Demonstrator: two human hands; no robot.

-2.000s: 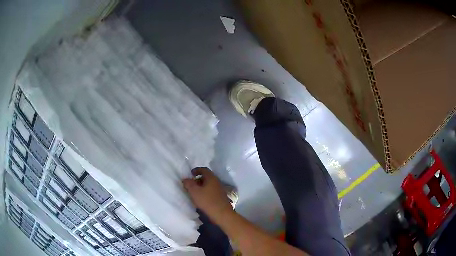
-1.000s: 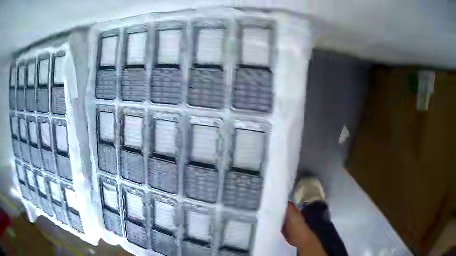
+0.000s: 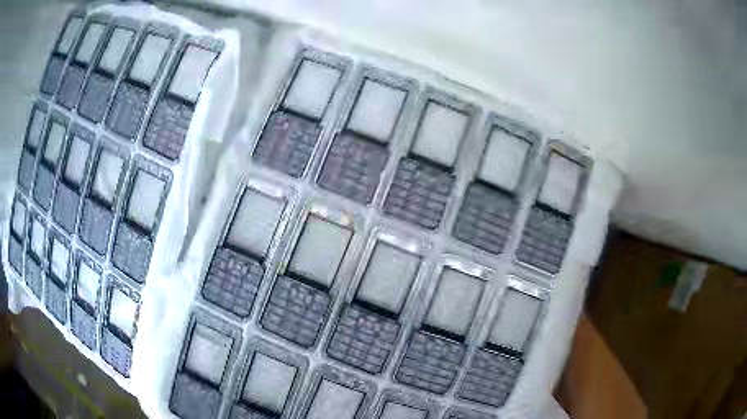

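A white parts tray [image 3: 610,196] fills the middle of the view, tilted, with rows of grey front films [image 3: 352,176], each with a pale window above a key grid. A second white tray [image 3: 221,90] of the same films lies against its left side. My right hand [image 3: 598,368] is at the lower right edge of the nearer tray, blurred and partly cut off by the bottom of the picture. Its fingers are hidden by the tray edge it holds. My left hand is not in view.
A brown cardboard carton [image 3: 704,344] with a green and white label mark [image 3: 688,282] is at the right, beyond my hand. A pale, blurred surface [image 3: 524,49] runs along the top. A dark brownish area shows at the lower left.
The view first swung from the tray stack's side to its top. The trays now appear rotated clockwise, with the nearer one farther right. My foot and the floor beside it have left view.
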